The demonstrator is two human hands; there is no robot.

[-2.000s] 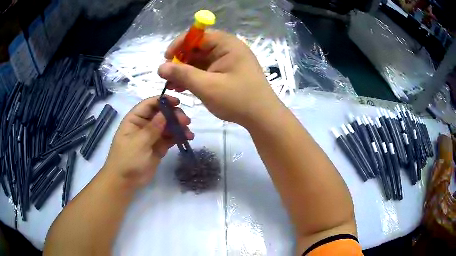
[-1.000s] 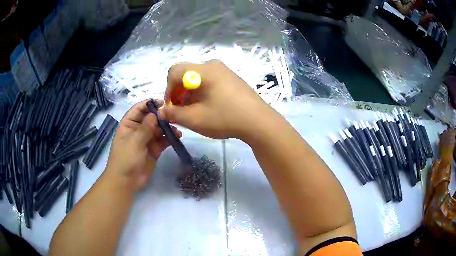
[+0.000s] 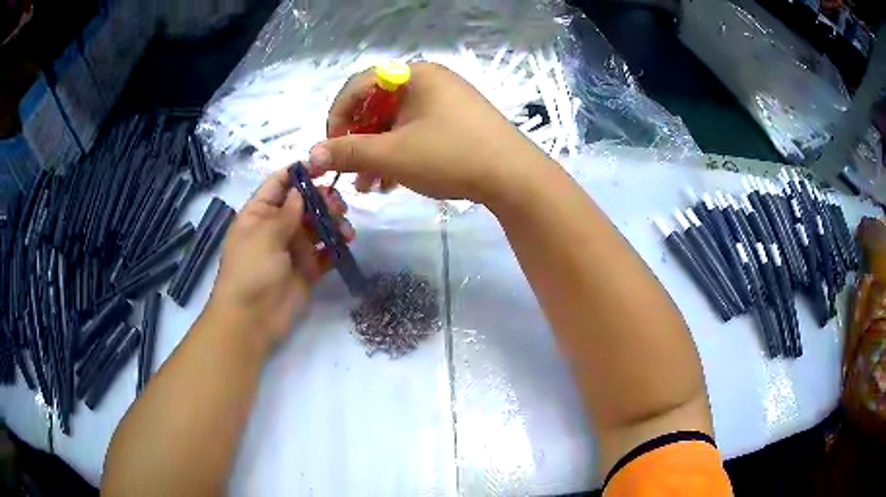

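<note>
My left hand (image 3: 267, 252) holds a black tube (image 3: 328, 228) tilted, its upper end near my fingertips and its lower end over the edge of the small screws (image 3: 396, 313). My right hand (image 3: 418, 131) is closed around a screwdriver with a red handle (image 3: 374, 109) and yellow end cap. The thin shaft shows just right of the tube's upper part; whether its tip touches the tube is unclear. No screw at the tip can be made out.
A heap of black tubes (image 3: 97, 223) lies left. White strips (image 3: 262, 112) lie in a clear bag (image 3: 622, 107) behind my hands. Black pieces with white ends (image 3: 763, 252) lie side by side at right. Blue and white boxes (image 3: 49, 116) stand back left. A brownish object is at the right edge.
My right hand and the screwdriver came down to the tube, then rose a little and now sit beside its upper end. My left hand keeps holding the tube. The whole view has shifted slightly.
</note>
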